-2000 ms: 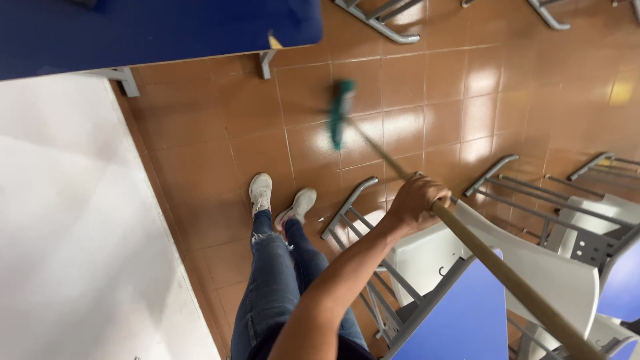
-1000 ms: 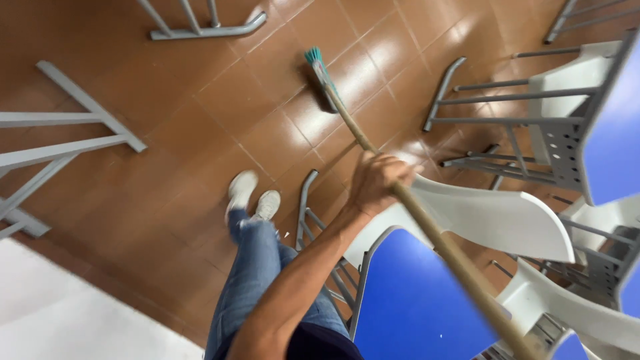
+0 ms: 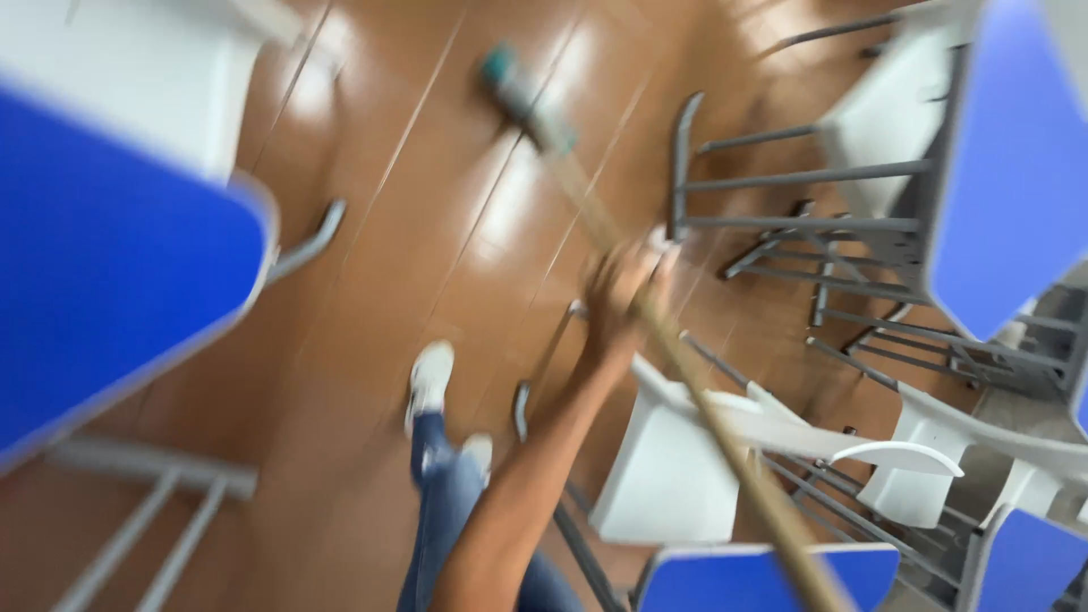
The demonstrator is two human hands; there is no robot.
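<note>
My left hand (image 3: 625, 293) is closed around the wooden handle (image 3: 710, 408) of a broom, right of the middle of the view. The handle slants from the lower right up to the broom head (image 3: 529, 106), which is blurred, with teal parts at its ends, on the brown tiled floor (image 3: 374, 280). My left forearm reaches up from the bottom edge, over my jeans. My right hand is out of view, and the upper end of the handle runs off the bottom edge. A white chair (image 3: 676, 467) stands just below my left hand, beside the handle.
A blue desk top (image 3: 110, 272) and a white seat (image 3: 127, 76) fill the left side. More blue desk tops (image 3: 1011, 170), white chairs (image 3: 918, 476) and grey metal legs (image 3: 799, 177) crowd the right. My white shoe (image 3: 432, 374) is on the floor between them.
The view has moved along the floor and turned, with a blue desk now large at the left. The broom head points up and left of my left hand, which still grips the handle.
</note>
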